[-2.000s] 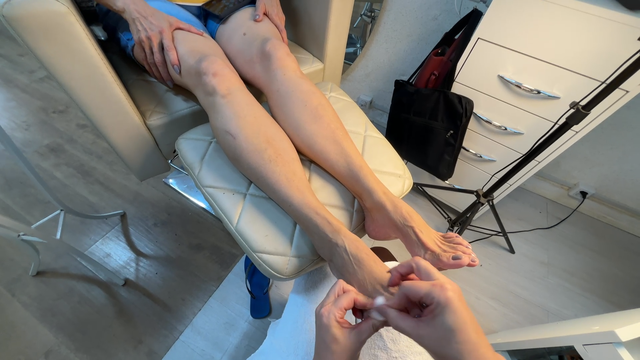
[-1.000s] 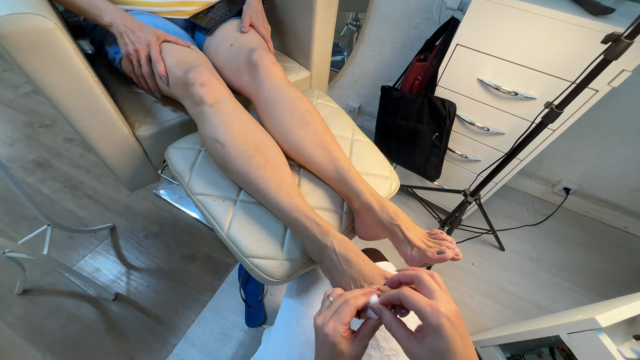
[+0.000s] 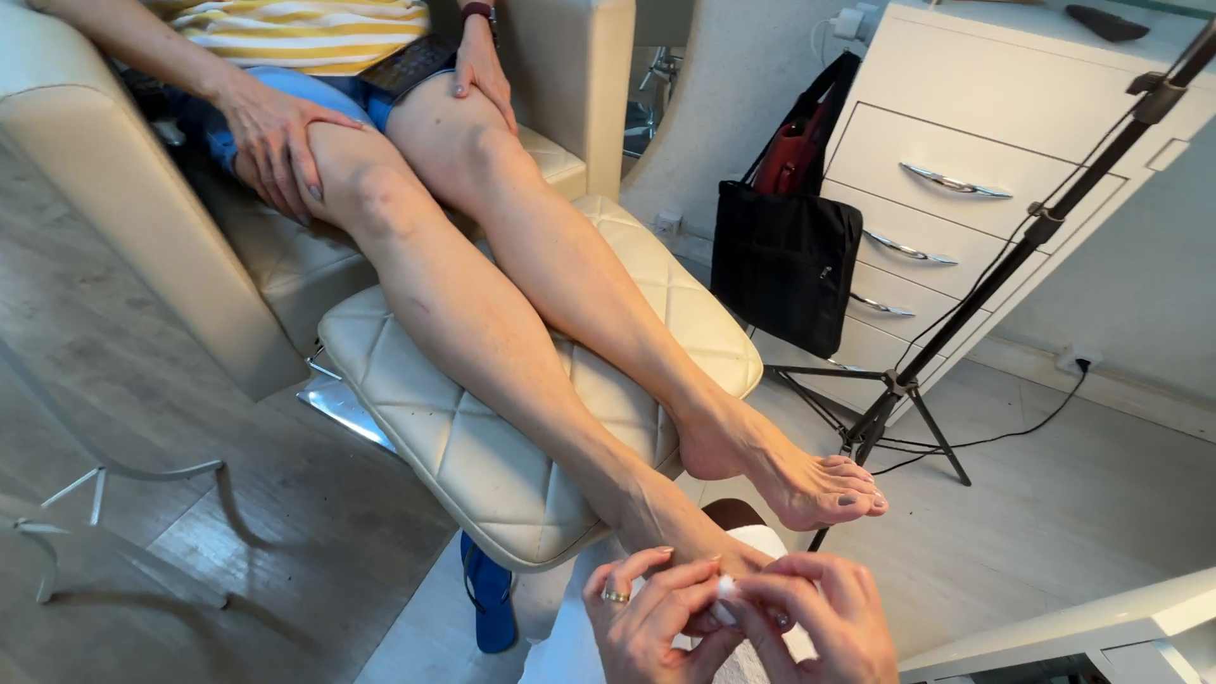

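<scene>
My left hand point(image 3: 655, 608), with a ring on one finger, is at the lower middle, its fingertips on a small white piece point(image 3: 727, 587), perhaps cotton. My right hand point(image 3: 822, 613) meets it from the right and pinches the same white piece. Both hands are in front of a seated person's foot point(image 3: 689, 527), whose toes they hide. The person's other foot point(image 3: 807, 480), with dark polish on the big toenail, lies to the right. A white towel point(image 3: 570, 632) is below my hands. Both legs rest on a cream quilted footrest point(image 3: 456, 446).
The person sits in a cream armchair point(image 3: 142, 190), hands on the thighs. A blue flip-flop point(image 3: 489, 594) lies on the floor. At right are a black tripod stand point(image 3: 988, 285) with a cable, a white drawer cabinet point(image 3: 959, 142), a black bag point(image 3: 788, 266) and a white shelf edge point(image 3: 1064, 627).
My hands stay together by the foot, with small shifts of the fingers around the white piece. The view has tilted slightly, showing more of the seated person's striped top.
</scene>
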